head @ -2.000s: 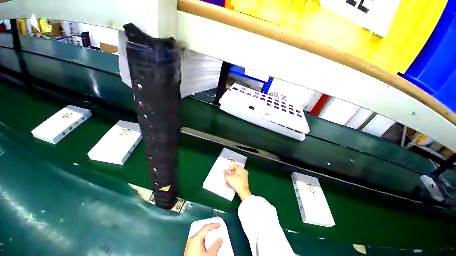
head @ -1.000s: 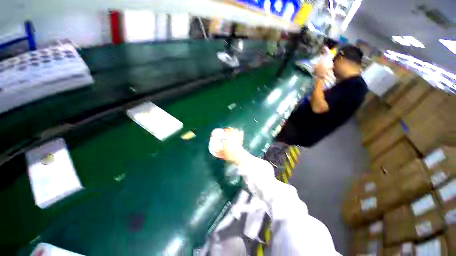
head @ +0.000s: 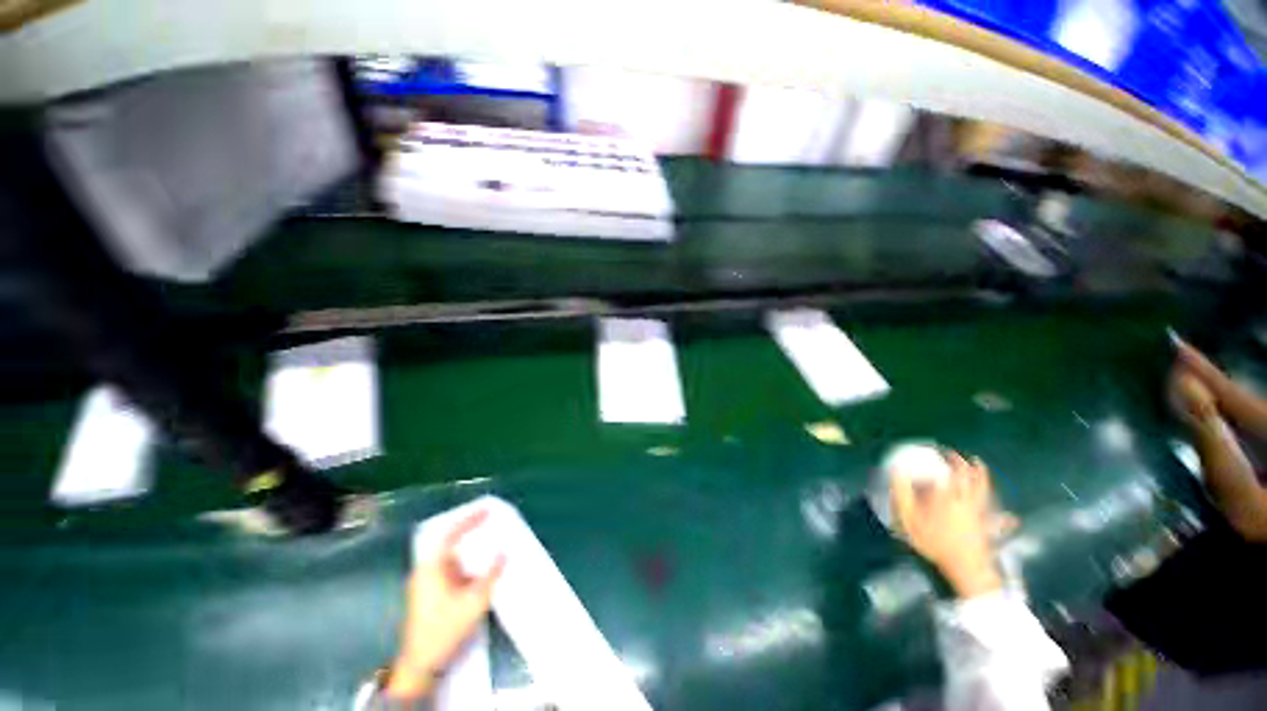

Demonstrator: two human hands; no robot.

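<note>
My left hand holds a long white label strip at the lower middle, over the green ledge; the strip looks doubled. My right hand is on a small white roll at the right of the ledge, fingers over its top. Flat white boxes lie spaced on the dark green belt: one at far left, one beside the black post, one in the middle and one right of it. The picture is blurred.
A black-wrapped post slants down at left. A white perforated tray stands behind the belt, with grey-white sheets at upper left. A blue bin is overhead. Another person's arm reaches in at right.
The view swung right, then partly back left. My right hand has gone from a box on the belt to the roll. My left hand and the strip are in view again.
</note>
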